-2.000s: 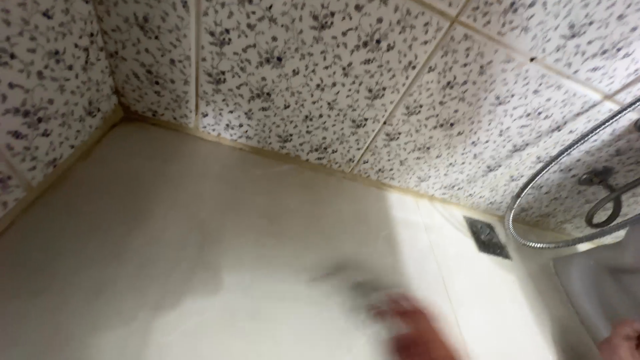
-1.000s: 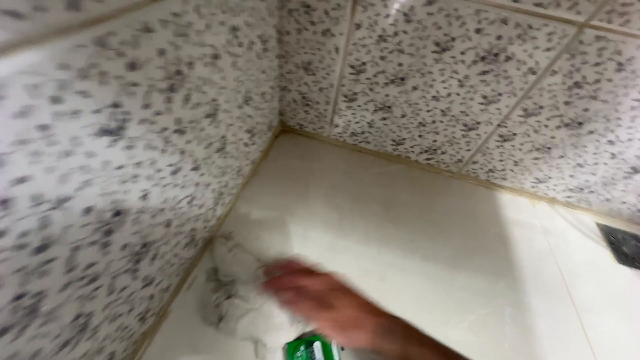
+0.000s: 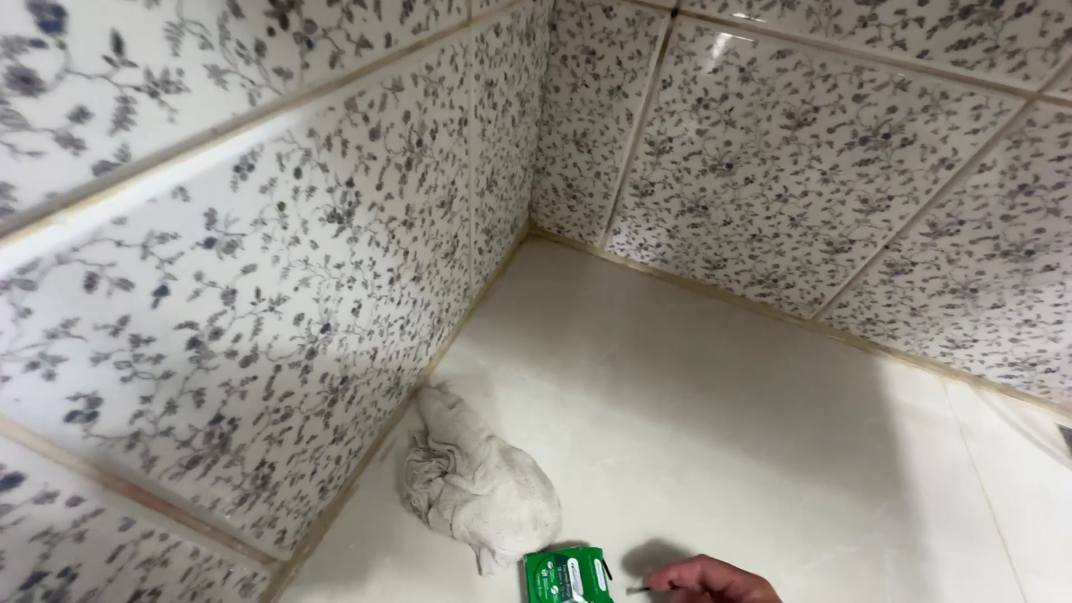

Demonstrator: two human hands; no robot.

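Note:
At the bottom edge, what appears to be my right hand (image 3: 712,578) reaches in from the right, cut off by the frame. Its fingertips are closed on a small thin metal-looking piece (image 3: 638,590), mostly hidden. Just left of it lies a green packet (image 3: 548,582) bearing writing, partly below the frame. A crumpled pale cloth (image 3: 502,502) rests on the floor beside the packet, one end touching the foot of the left wall. My left hand is out of view.
Walls of floral tiles (image 3: 796,167) meet in a corner above the pale floor (image 3: 670,402). Yellowish joint lines (image 3: 712,293) run along the wall bases. The edge of a dark drain cover (image 3: 1066,437) shows at the far right.
The hand has moved away from the cloth, toward the lower right of the green packet. Since the oldest frame the view has swung left, and the shower hose has left it.

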